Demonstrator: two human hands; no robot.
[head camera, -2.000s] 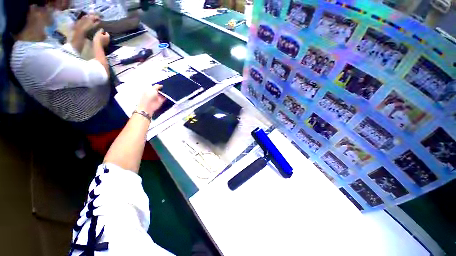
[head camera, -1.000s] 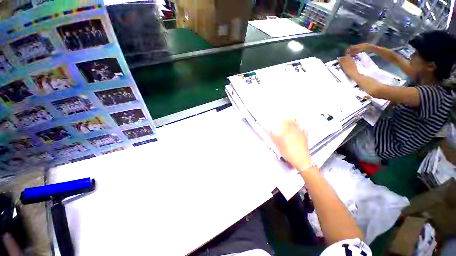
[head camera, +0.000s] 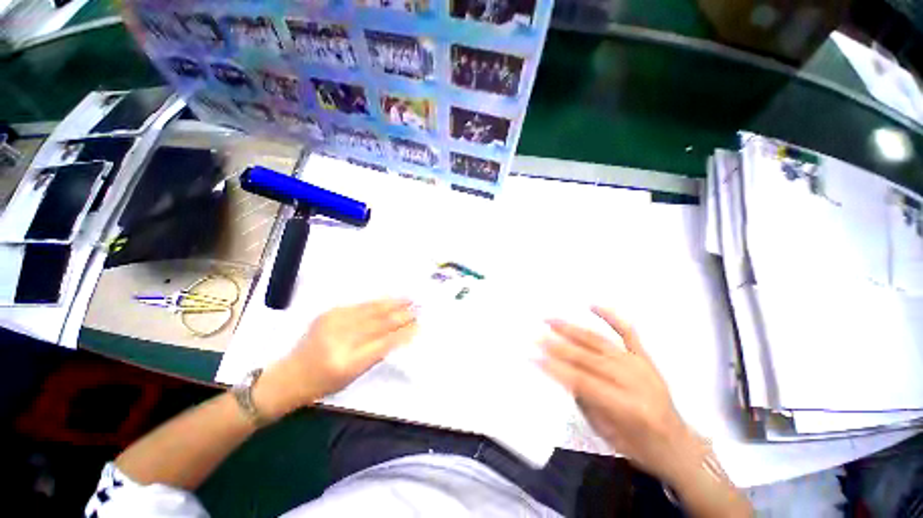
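Observation:
A white backing sheet (head camera: 476, 354) lies on the white bench sheet in front of me; its edges are faint. A small green circuit board (head camera: 460, 270) with a small part beside it shows near its middle. My left hand (head camera: 349, 344) lies flat over the sheet's left side, fingers pointing right. My right hand (head camera: 607, 379) is over its right side, fingers spread and slightly blurred. Neither hand grips anything visible. The blue hand roller (head camera: 306, 195) lies behind my left hand, its black handle towards me.
Black panel stock (head camera: 172, 202) and gold-handled scissors (head camera: 192, 301) lie at left. Neighbouring black panels (head camera: 66, 202) on white sheets are farther left. A printed photo sheet (head camera: 405, 76) stands at the back. A thick pile of white sheets (head camera: 830, 293) stands at right.
The view has swung from the pile at right back to the bench middle. My right hand has left the pile, and a sheet with a circuit board now lies between both hands.

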